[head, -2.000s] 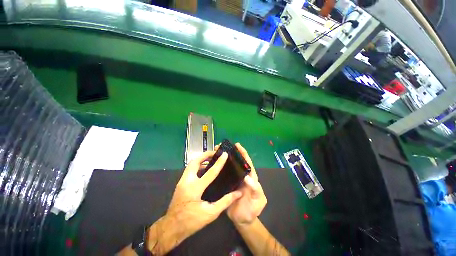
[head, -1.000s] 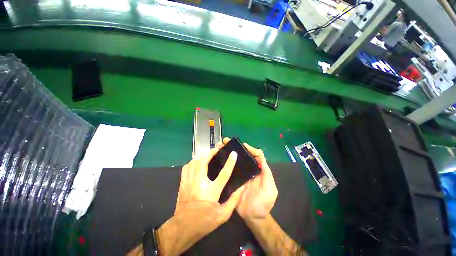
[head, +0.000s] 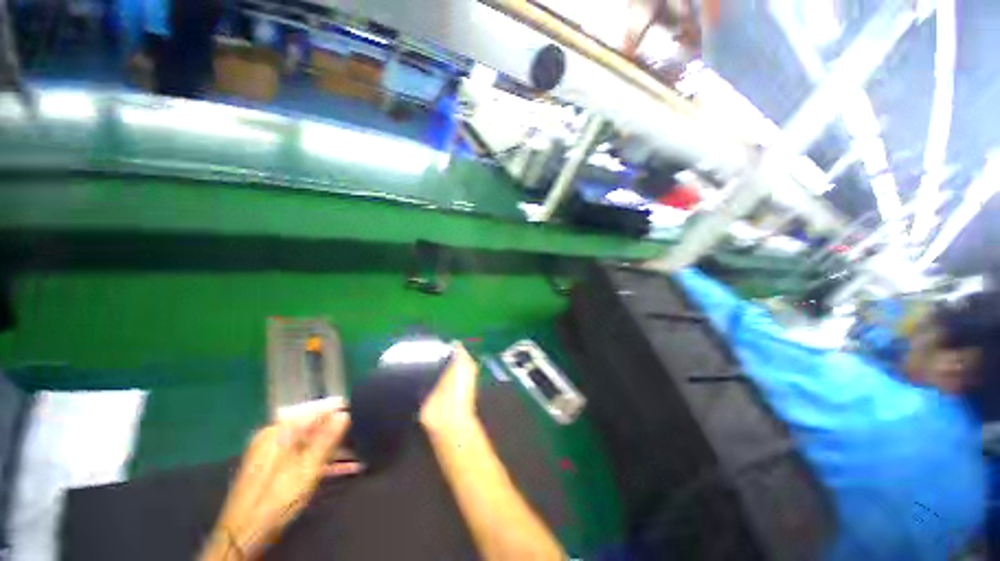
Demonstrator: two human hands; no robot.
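Observation:
The picture is blurred. A black phone-sized slab (head: 393,414) is held over the black mat (head: 417,510), with a white glare along its top edge. My right hand (head: 452,397) grips its right side. My left hand (head: 283,455) is at its left edge, fingers bent against it; the exact contact is blurred. A silver-backed display module (head: 290,367) with an orange strip lies on the green bench just above my left hand.
A silver phone chassis (head: 545,381) lies right of the mat, beside a thin light-blue stick (head: 498,369). A black frame (head: 429,268) lies further back. Black trays (head: 658,384) stand at right, before a person in blue (head: 866,427). White paper (head: 77,449) lies at left.
The view has swung right, so the bench things appear further left and more of the person in blue shows. My hands have spread apart to opposite sides of the black slab.

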